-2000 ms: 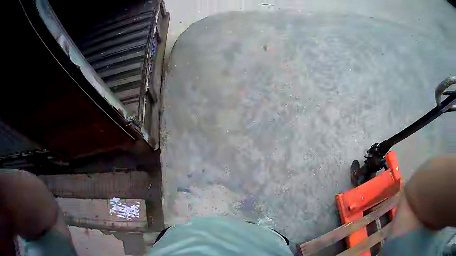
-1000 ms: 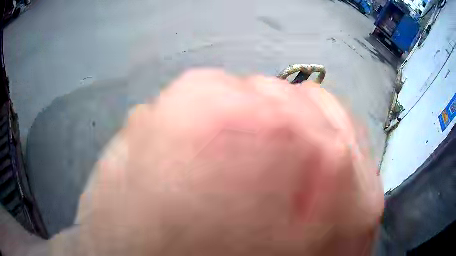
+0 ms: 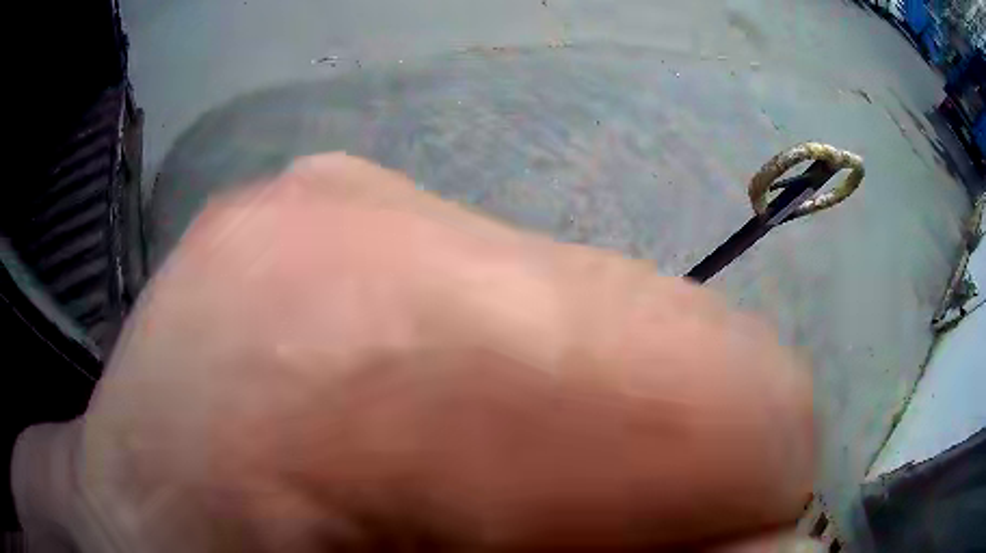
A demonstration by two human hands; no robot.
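Note:
One of my hands [image 3: 465,378], very close to the camera and badly blurred, fills the lower middle of the view. I cannot tell whether it is my left or right hand, or whether it holds anything. A smaller patch of skin [image 3: 49,475] shows at the lower left edge; its part is unclear. The loop grip [image 3: 809,181] of the pallet jack handle, wrapped in yellowish tape, stands beyond the hand at the right. Its black shaft [image 3: 735,248] runs down behind the hand. The pallet jack's body is hidden.
Grey concrete [image 3: 519,119] spreads ahead, with a darker patch. The ribbed truck bed [image 3: 70,194] is at the left edge, in shadow. A white surface [image 3: 941,400] and a dark grey shape [image 3: 930,502] are at the lower right. Blurred blue things [image 3: 919,22] show at the top right.
The large blurred hand has come in front of the camera since the first frame and still covers much of the view. Since one second ago, the view has turned and more of the handle shows.

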